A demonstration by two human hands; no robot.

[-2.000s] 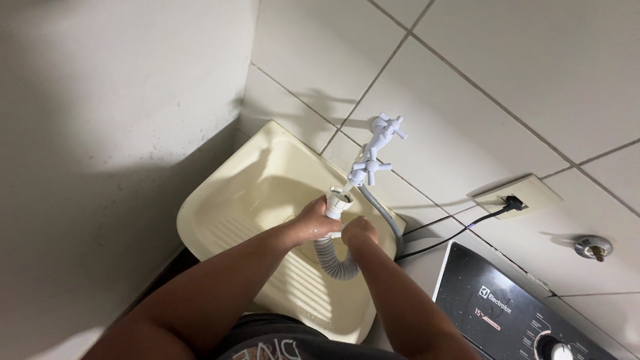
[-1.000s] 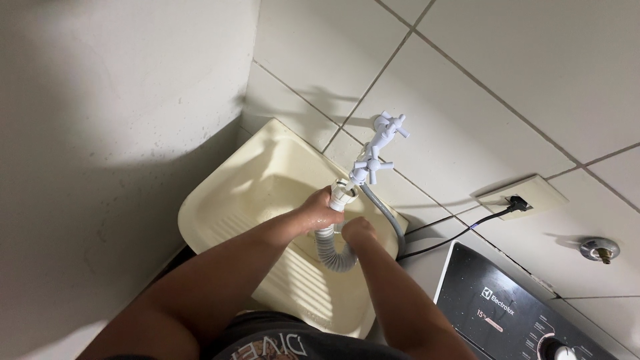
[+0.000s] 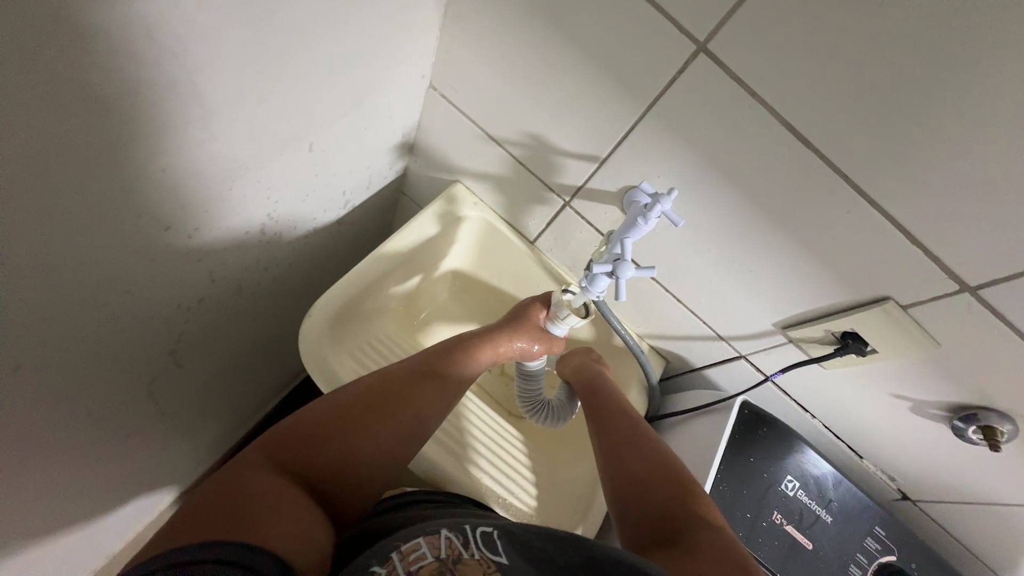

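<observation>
My left hand (image 3: 530, 330) is wrapped around the white collar (image 3: 568, 310) of a grey corrugated drain hose, its open end tilted up under the outlet of a white plastic faucet (image 3: 622, 270). A stream, apparently water, runs from the faucet into that end. The hose (image 3: 546, 400) bends in a U below. At its other side my right hand (image 3: 582, 366) is closed around it; the fingers and the hose's far end are hidden. Both hands are over a cream plastic laundry sink (image 3: 376, 312) with a ribbed washboard.
A thin grey hose (image 3: 636, 344) curves down from the faucet behind the sink. At right are an Electrolux washing machine (image 3: 800, 496), a black plug in a wall outlet (image 3: 888, 332), and a metal wall valve (image 3: 984, 428). A bare wall (image 3: 200, 200) borders the sink's left side.
</observation>
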